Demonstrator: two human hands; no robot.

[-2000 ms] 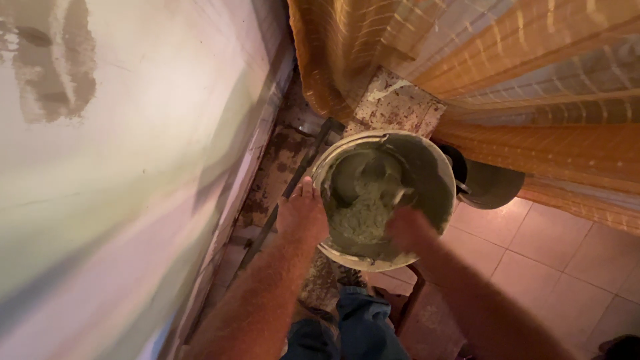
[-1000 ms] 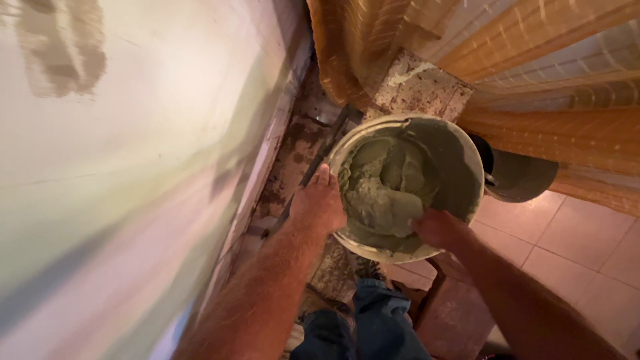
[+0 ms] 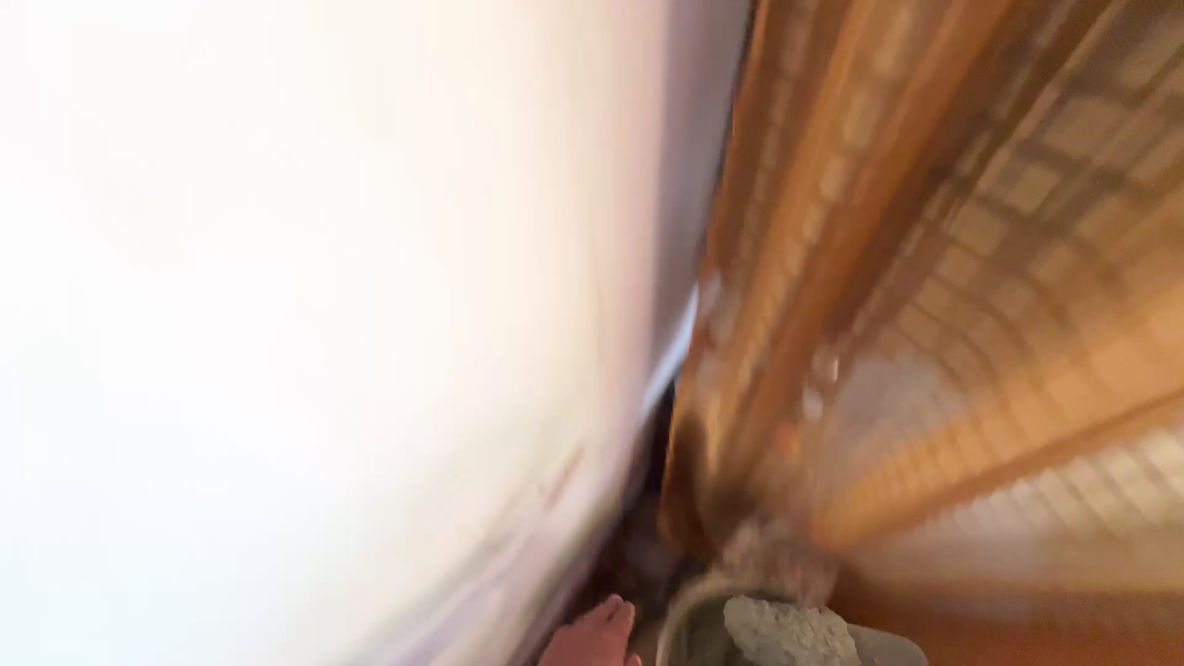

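My left hand [image 3: 592, 636] shows at the bottom edge, just left of the bucket [image 3: 680, 622], its fingers extended and nothing seen in them. Only the upper part of the bucket is in view. A lump of grey-green mortar or plaster [image 3: 786, 634] sits over the bucket's opening, on what looks like a smooth grey tool [image 3: 890, 646] at its right. My right hand is outside the frame, so its grip is hidden.
A pale wall [image 3: 277, 277], overexposed and blurred, fills the left side. Orange sheer curtains [image 3: 925, 305] with a checked pattern hang at the right, down to behind the bucket. A dark gap lies between wall and curtain.
The view has swung up towards the wall and curtains. A lump of the mix now shows raised at the bucket's opening; earlier my right hand was working inside the bucket. My right hand has left view.
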